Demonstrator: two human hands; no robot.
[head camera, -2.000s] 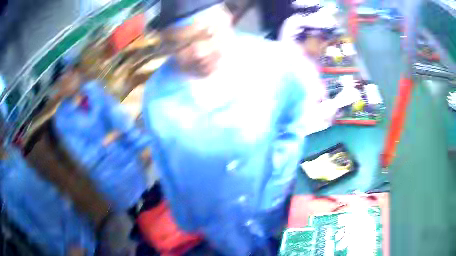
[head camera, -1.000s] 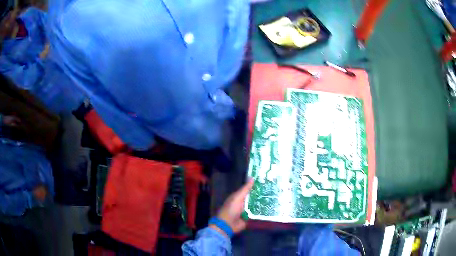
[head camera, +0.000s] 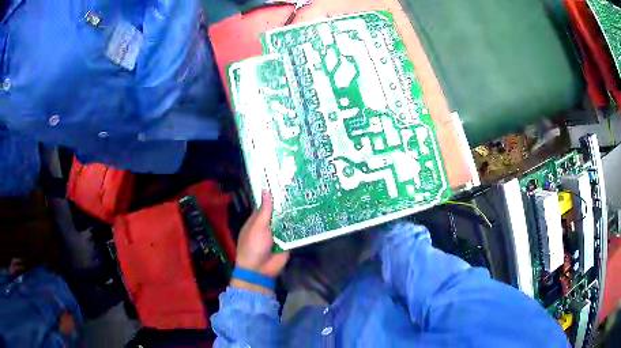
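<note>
A large green circuit board is in front of me with its solder side up, showing pale tracks and white edges. My left hand grips its lower left corner, with the thumb on the edge; a blue band is on the wrist. My right sleeve reaches in under the board's lower edge, and my right hand is hidden beneath the board. Behind the board lies a red-orange sheet on the bench; a small metal tool shows at its far edge.
A person in blue stands at the left. Red sheets and boards in dark bins are below them. A dark green surface lies right of the board. Upright boards with heatsinks stand at the lower right.
My view has turned, so the bench and board sit higher and further left. The board appears larger and tilted. More of my right sleeve shows under it. My left hand keeps its corner hold.
</note>
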